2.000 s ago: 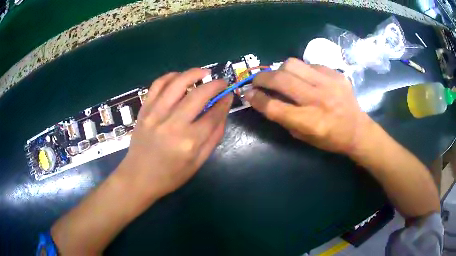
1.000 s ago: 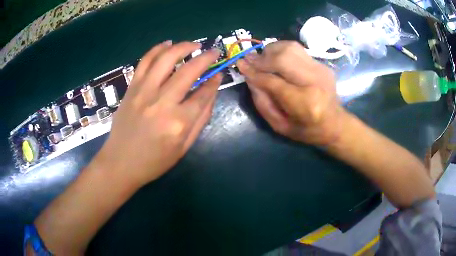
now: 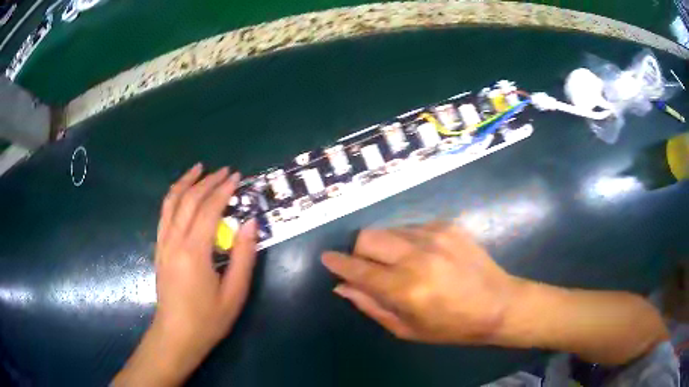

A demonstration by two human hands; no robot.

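The open power strip [image 3: 363, 189], a long white housing with a black board and rows of white blocks, lies slanted across the bench. Blue and yellow-green lead wires [image 3: 491, 130] lie loose over its right end. The yellow-topped part [image 3: 226, 234] is at its left end. My left hand [image 3: 198, 246] is around that left end, with thumb and fingers on either side of the yellow part. My right hand [image 3: 423, 283] is in front of the strip, clear of it, with fingers partly curled; whether it holds something small cannot be told.
The dark green bench has a speckled rail [image 3: 302, 38] along its back. The white plug [image 3: 583, 87] and the bagged cord [image 3: 631, 87] lie at the far right, beside a pen [image 3: 670, 111]. A yellowish bottle [image 3: 678, 157] is cut off by the right edge. A thin white loop [image 3: 79, 166] lies left.
Both hands have left the wires at the cord end. My left hand has moved to the strip's left end, my right hand toward me. The view has shifted left, and the wires now lie free.
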